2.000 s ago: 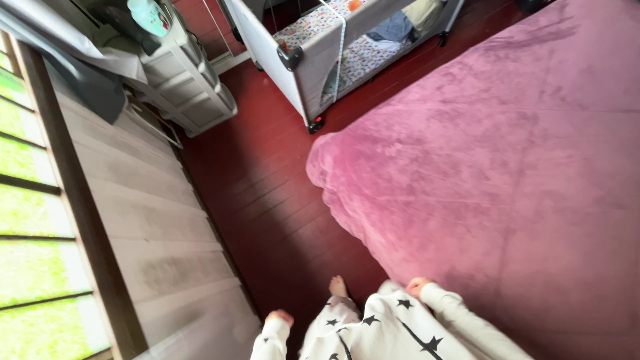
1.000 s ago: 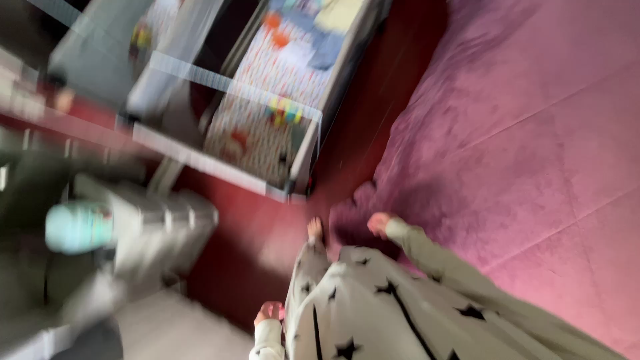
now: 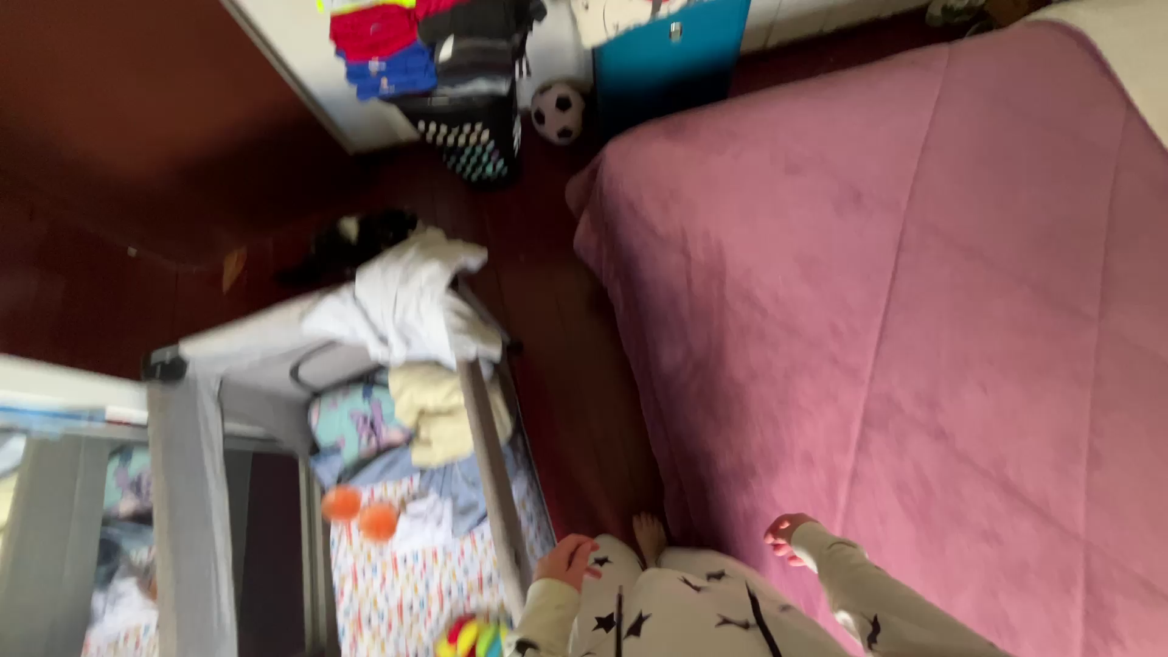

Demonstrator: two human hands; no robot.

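My left hand [image 3: 568, 560] hangs beside my star-printed clothes, close to the rail of a grey playpen [image 3: 493, 474]; nothing shows in it and its fingers are loosely curled. Over the edge of the pink bedspread [image 3: 876, 301] is my right hand [image 3: 787, 538], its fingers slightly bent and without any object. Inside the playpen lie a cream cloth [image 3: 438, 411], a teal printed pillow [image 3: 358, 418], orange round items [image 3: 377, 521] and a multicoloured toy [image 3: 473, 637] on a patterned sheet. A white cloth [image 3: 401, 297] drapes over its far corner.
A narrow strip of dark red floor [image 3: 575, 392] runs between playpen and bed. Beyond it are a football [image 3: 557, 113], a dotted black basket [image 3: 465, 146] below folded clothes [image 3: 383, 73], and a blue panel [image 3: 671, 68]. A black and white furry shape [image 3: 360, 239] is on the floor.
The view has swung strongly, from the window and drawers to the playpen's far end, the basket and the football. Both hands still hang low near my clothes.
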